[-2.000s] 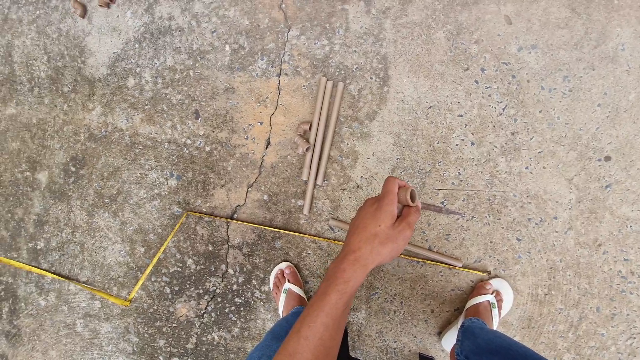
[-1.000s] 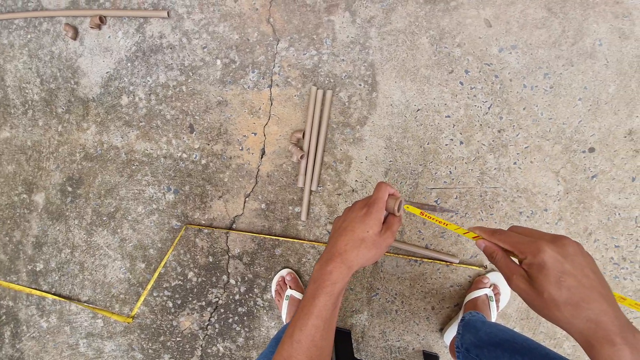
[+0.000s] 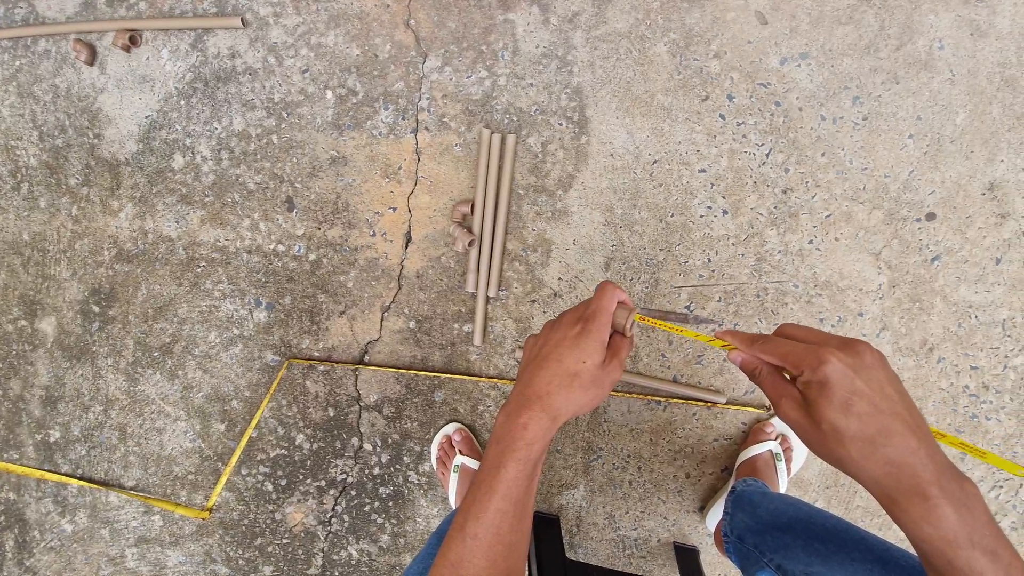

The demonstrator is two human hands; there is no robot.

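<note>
My left hand (image 3: 572,356) grips a brown plastic pipe fitting (image 3: 624,319), its open mouth facing right. Between thumb and fingers, my right hand (image 3: 808,384) pinches a yellow Starrett hacksaw blade (image 3: 680,330), whose left end touches the fitting's mouth. The blade's far part (image 3: 976,452) shows beyond my right wrist. A dark pointed piece (image 3: 680,316) shows just behind the fitting; whether my left hand holds it I cannot tell. Below my hands a brown pipe (image 3: 676,386) lies on the concrete, partly hidden by my left hand.
Several brown pipes (image 3: 500,216) lie side by side, with elbow fittings (image 3: 462,237) at their left. A long pipe (image 3: 160,25) and two elbows (image 3: 84,51) (image 3: 126,41) are at the upper left. A bent yellow tape (image 3: 248,432) crosses the cracked concrete before my sandalled feet (image 3: 460,468).
My right hand has come in from outside the view with the yellow strip, whose end is now at the fitting. My left hand still grips the fitting.
</note>
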